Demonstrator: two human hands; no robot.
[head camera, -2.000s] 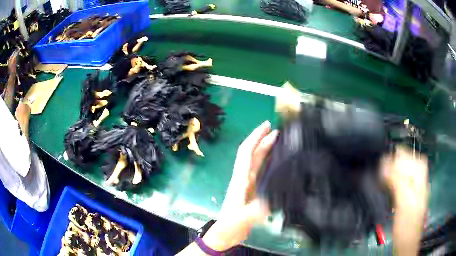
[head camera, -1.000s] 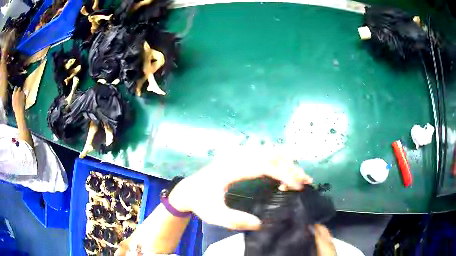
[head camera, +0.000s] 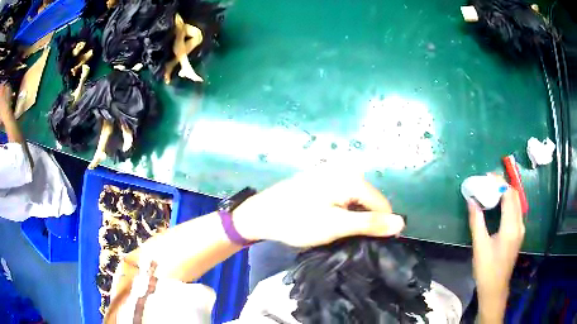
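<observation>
A black feather piece (head camera: 360, 278) with jagged glossy layers is over my lap at the bench's front edge. My left hand (head camera: 335, 212) grips its top edge, thumb toward the right; the held spot is partly hidden by the fingers. My right hand (head camera: 496, 231) is at the right of the bench with thumb and fingers around the white glue bottle (head camera: 482, 191), which has a blue tip. A red stick-like tool (head camera: 515, 183) lies just right of the bottle, partly behind my fingers.
Cloaked figures (head camera: 120, 104) with pale legs lie on the green bench at left. Another black piece (head camera: 509, 25) is at back right. A white crumpled tissue (head camera: 541, 152) lies right. A blue crate (head camera: 90, 240) of small parts stands below left, near another person's white sleeve (head camera: 47, 183).
My right hand has left the black piece and moved right onto the glue bottle. My left hand still holds the piece. The view has shifted slightly downward.
</observation>
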